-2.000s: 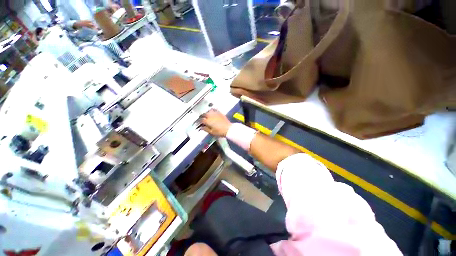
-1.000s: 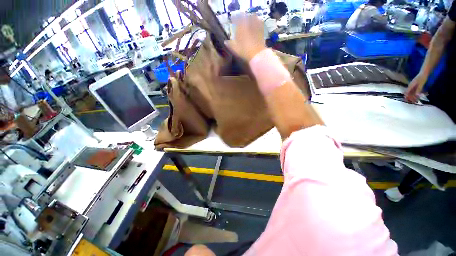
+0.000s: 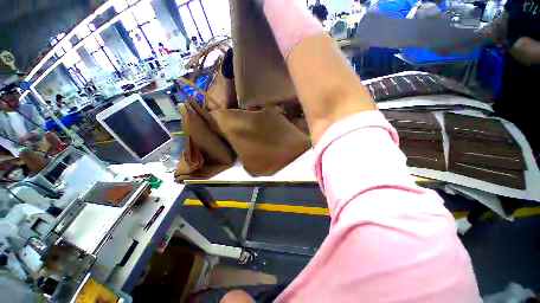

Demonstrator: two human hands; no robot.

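A tan-brown bag piece point(image 3: 260, 65) hangs upright beside my right wrist and runs out of the top edge. My right arm reaches up from the lower right to a pink wristband at the top edge. My right hand is beyond that edge, so its grip is hidden. More tan-brown bags point(image 3: 260, 139) lie below on the white side table point(image 3: 237, 173), partly behind the raised piece. My left hand is not in view.
The sewing machine point(image 3: 35, 219) stands at left, with reddish-brown patches point(image 3: 115, 193) on its plate and a yellow template point(image 3: 95, 291) at the bottom. A grey screen point(image 3: 135, 125) stands behind. Dark brown panels point(image 3: 482, 148) lie at right near a person point(image 3: 521, 71).
The raised bag piece now stands higher and upright. My right hand has moved up out of the picture. Dark panels at right now show where a white sheet lay.
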